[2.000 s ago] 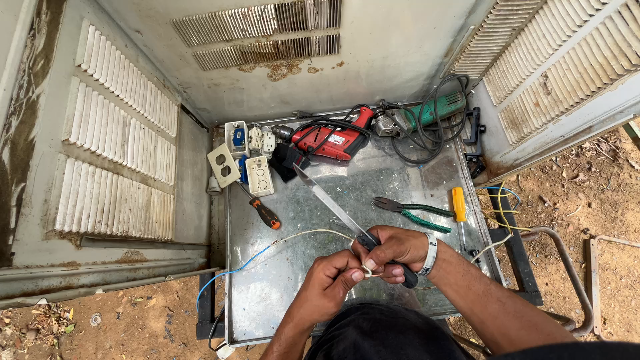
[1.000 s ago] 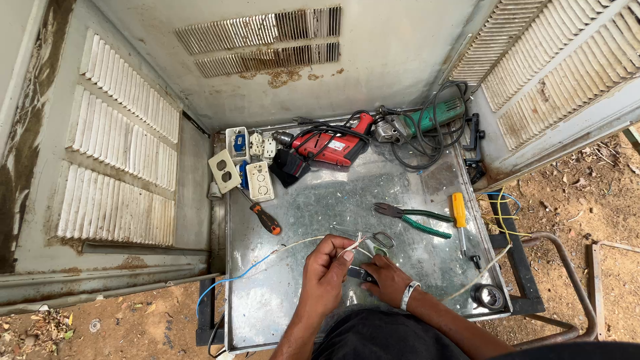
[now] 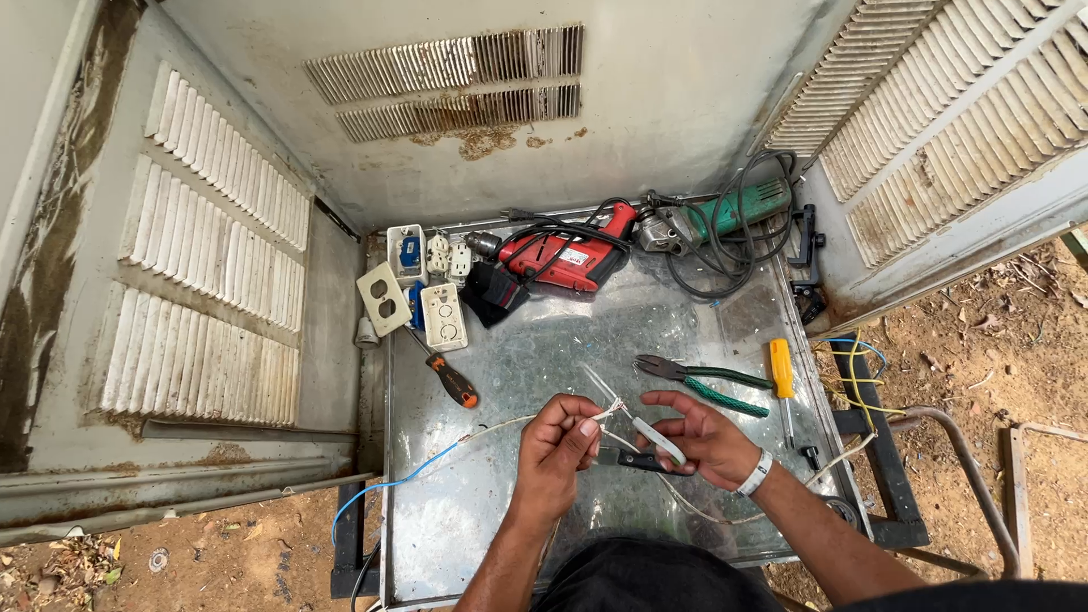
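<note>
My left hand (image 3: 557,450) pinches a pale electrical cable (image 3: 493,427) near its end, where thin white strands show. My right hand (image 3: 710,438) holds a slim tool with pale handles (image 3: 659,439), which looks like scissors. Its thin blades point up and left, and its middle meets the cable end between my hands. Beneath my right hand lies a black-handled knife (image 3: 648,461), its blade partly hidden by my left fingers. Green-handled pliers (image 3: 705,382) rest just beyond my right hand, beside a yellow-handled screwdriver (image 3: 781,370). A blue wire (image 3: 391,484) joins the cable at the left.
On the metal tray (image 3: 476,527) are a red drill (image 3: 565,255), a green angle grinder (image 3: 731,212), outlet boxes (image 3: 444,316), an outlet cover plate (image 3: 383,297) and an orange-black screwdriver (image 3: 452,381). A roll of tape (image 3: 843,512) sits near the right edge. Louvered metal panels (image 3: 204,357) surround the tray.
The knife, in my right hand two seconds ago, now lies on the tray. My right hand has taken hold of the pale-handled tool and brought it to the cable end.
</note>
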